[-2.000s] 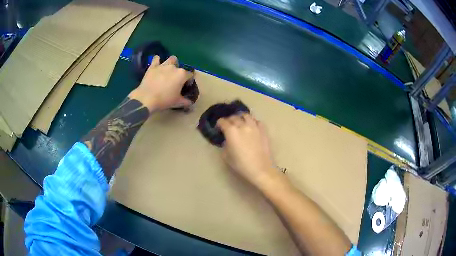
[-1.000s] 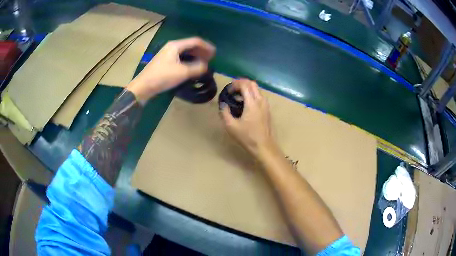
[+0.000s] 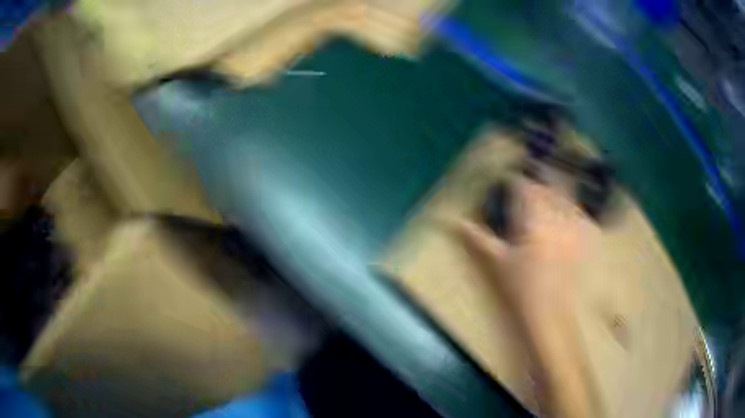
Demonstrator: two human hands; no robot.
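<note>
The picture is strongly blurred. My right hand point(image 3: 551, 233) is on a black housing point(image 3: 497, 210) at the near-left part of the cardboard sheet point(image 3: 457, 269), with the housing between thumb and fingers. More black housings point(image 3: 596, 189) lie beyond and to the right of it, near the sheet's far corner; their outlines run together. At the far left edge a skin-toned blur point(image 3: 11, 186) may be part of my left hand, cut off by the edge. What it holds cannot be seen.
An open brown carton point(image 3: 147, 286) stands beside the bench at lower left, with dark shapes at its left. Spare cardboard sheets point(image 3: 204, 33) lie at the top left of the dark green bench point(image 3: 351, 139). Blue tape runs along the bench's far edge.
The view has swung left and down, bringing the carton in. My left hand has left the housings on the sheet. More housings now show at the sheet's far corner.
</note>
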